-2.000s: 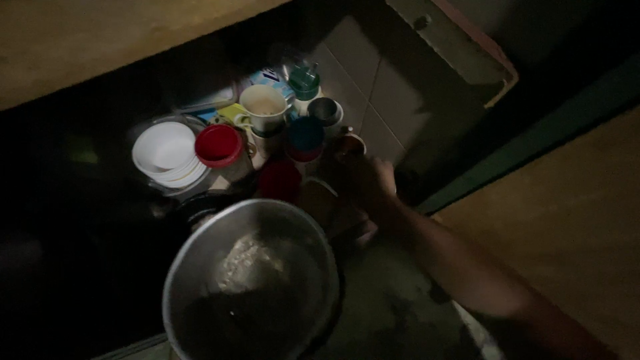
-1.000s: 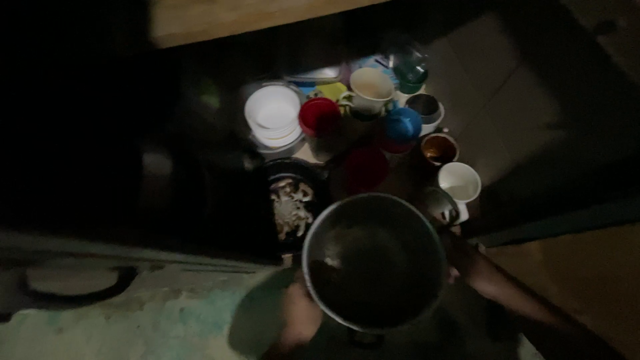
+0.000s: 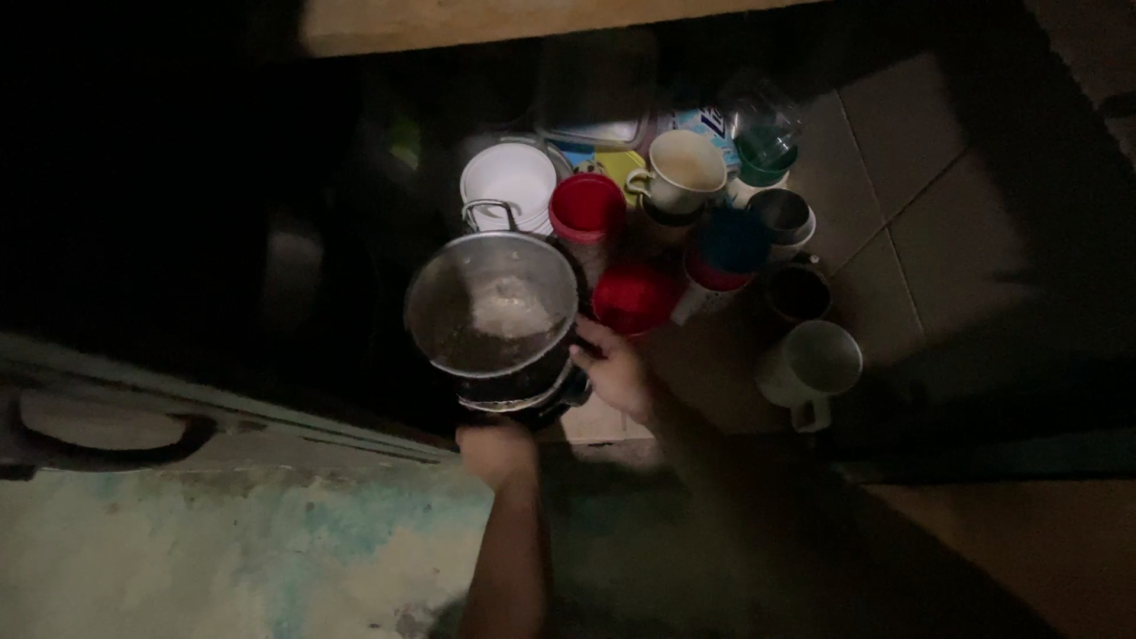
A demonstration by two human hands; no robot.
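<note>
A metal pot (image 3: 493, 306) with a loop handle stands over a dark pan or pot (image 3: 510, 390), left of the middle of the view; its inside catches the light. My right hand (image 3: 612, 368) is at the pot's right side, its fingertips near the rim. My left hand (image 3: 499, 448) is below, at the near edge of the dark vessel, its fingers blurred; what it grips cannot be made out. Right behind the pot are a stack of white bowls (image 3: 508, 182) and a red cup (image 3: 587, 209). A second red cup (image 3: 635, 300) lies by my right hand.
A cream mug (image 3: 688, 169), a blue cup (image 3: 735, 240), a dark-mouthed cup (image 3: 781, 217), a brown cup (image 3: 799, 293) and a white mug (image 3: 812, 359) crowd the tiled counter (image 3: 941, 204). A clear container (image 3: 765, 120) stands behind. At the lower left is an oven or cabinet handle (image 3: 106, 439).
The metal pot has moved left, over where the dark pan with scraps was seen a second ago. Both hands have moved left with it. Two seconds ago my right hand was among the cups.
</note>
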